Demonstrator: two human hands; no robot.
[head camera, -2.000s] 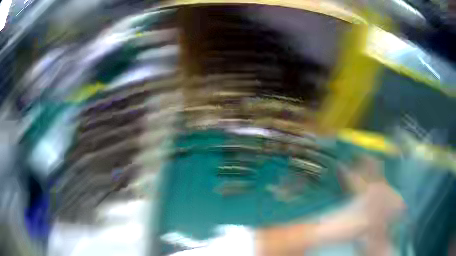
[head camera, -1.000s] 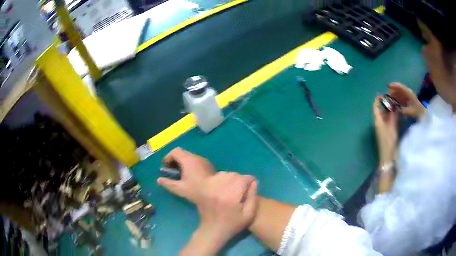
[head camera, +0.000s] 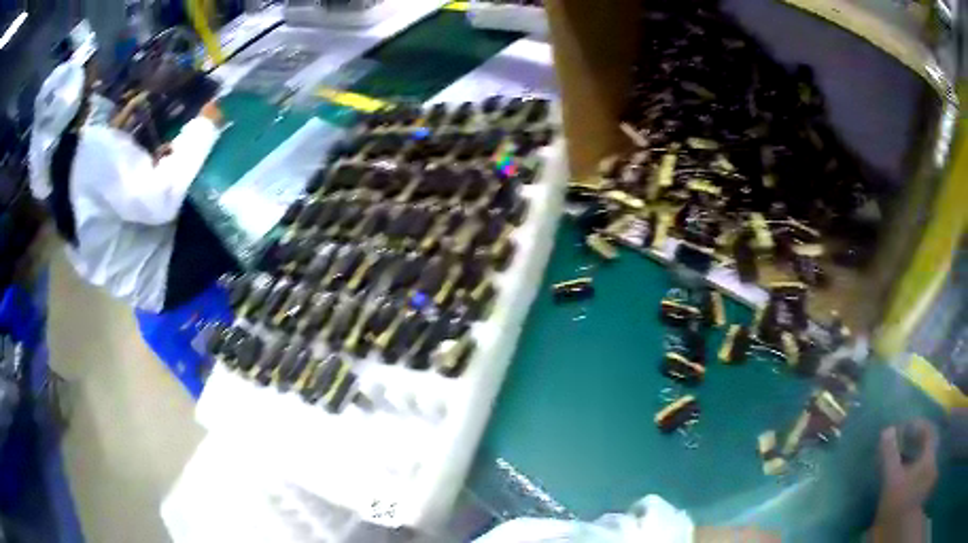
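My right hand (head camera: 908, 483) is at the lower right edge, small and blurred, with a small dark unit (head camera: 911, 438) between thumb and fingers. My left sleeve (head camera: 647, 522) and a strip of forearm run along the bottom edge; the left hand itself is cut off. A white foam tray (head camera: 510, 318) at left centre holds rows of dark clamped units (head camera: 409, 270), a few with lit coloured spots. Loose binder clips (head camera: 677, 412) lie on the green mat (head camera: 573, 392) right of the tray.
An open cardboard box (head camera: 594, 85) full of loose clips (head camera: 743, 138) stands at upper right, spilling onto the mat, beside a yellow post (head camera: 934, 244). A coworker in a white smock (head camera: 133, 202) is at upper left. Clear plastic lies along the bottom edge.
The view has swung left from the bottle and right-hand coworker to the tray and box. The right hand now shows at the right edge; the left hand has left the picture.
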